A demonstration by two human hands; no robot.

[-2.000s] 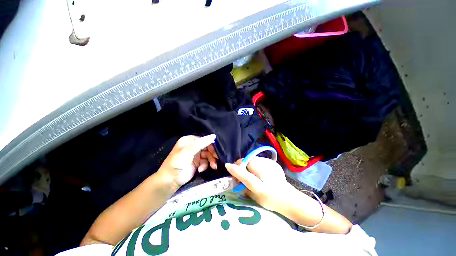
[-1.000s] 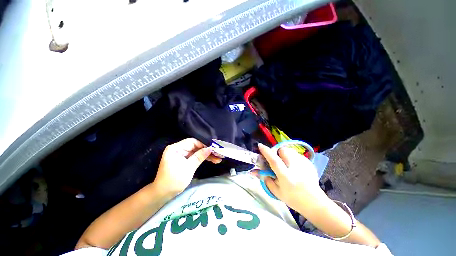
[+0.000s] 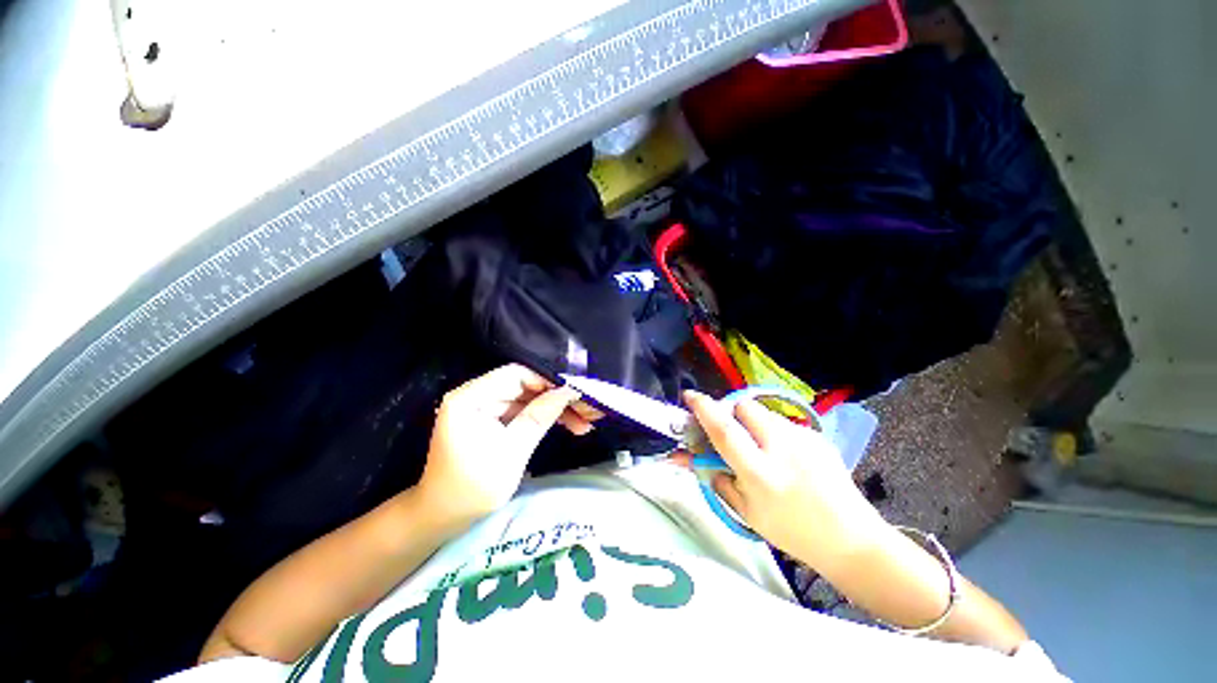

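A dark, slightly shiny garment (image 3: 534,310) lies over the lap below the table edge, with a small white label (image 3: 634,280) on it. My left hand (image 3: 483,434) pinches the garment's edge between thumb and fingers. My right hand (image 3: 774,467) holds scissors (image 3: 625,404) by their blue looped handles. The silver blades point left, look nearly closed, and their tips are at my left fingertips. Any thread there is too small to see.
A white table (image 3: 320,80) with a printed ruler edge curves across the top. A large dark garment pile (image 3: 868,227) lies beyond my right hand. A red bin (image 3: 747,100), a red-rimmed basket (image 3: 715,352) with a yellow item, and a pale wall (image 3: 1134,160) are at the right.
Since the oldest frame, my right hand has moved right and the scissor blades have swung out to my left fingertips. Since one second ago, the blades have closed somewhat.
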